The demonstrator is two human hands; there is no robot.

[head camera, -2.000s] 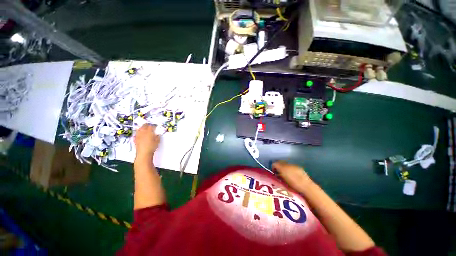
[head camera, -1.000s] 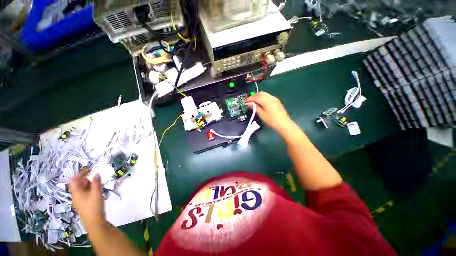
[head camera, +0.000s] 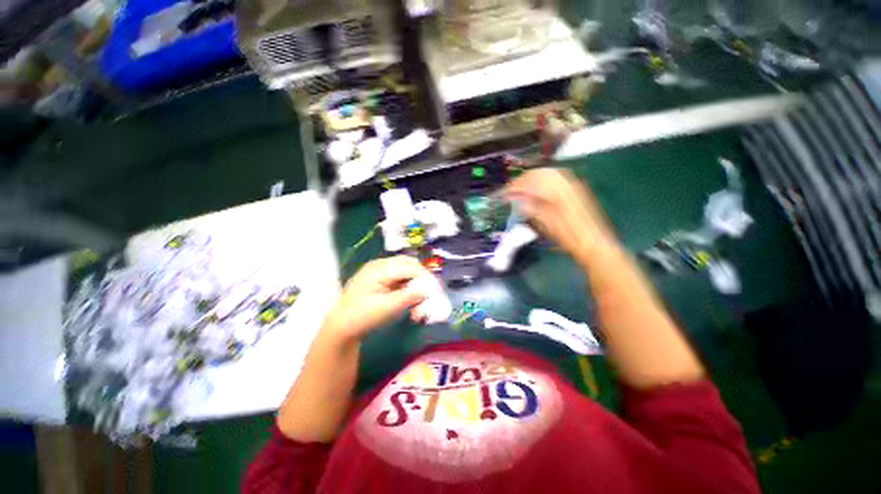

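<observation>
The frame is blurred. My left hand [head camera: 382, 297] is closed around a white piece at the front left of the black test fixture [head camera: 473, 265]. A small board [head camera: 470, 313] with a bundled white cable [head camera: 565, 331] lies just right of this hand; whether it joins the white piece is unclear. My right hand [head camera: 553, 205] is at the right side of the fixture, by the green fixture board [head camera: 480, 211], with fingertips at a white cable [head camera: 512, 247]. A charger board [head camera: 415, 232] sits at the white socket block [head camera: 440, 218], above the red switch [head camera: 434, 262].
A tangled pile of boards and cables [head camera: 145, 328] lies on a white sheet [head camera: 299, 232] at left. A beige meter [head camera: 502, 77] and a vented box [head camera: 319, 43] stand behind the fixture. A board with cable [head camera: 720, 259] lies at right, beside a striped stack [head camera: 821, 183].
My left hand has moved right from the pile to the fixture's front. A board and bundled cable now lie in front of the fixture. My right hand stays near the fixture board; the view has shifted.
</observation>
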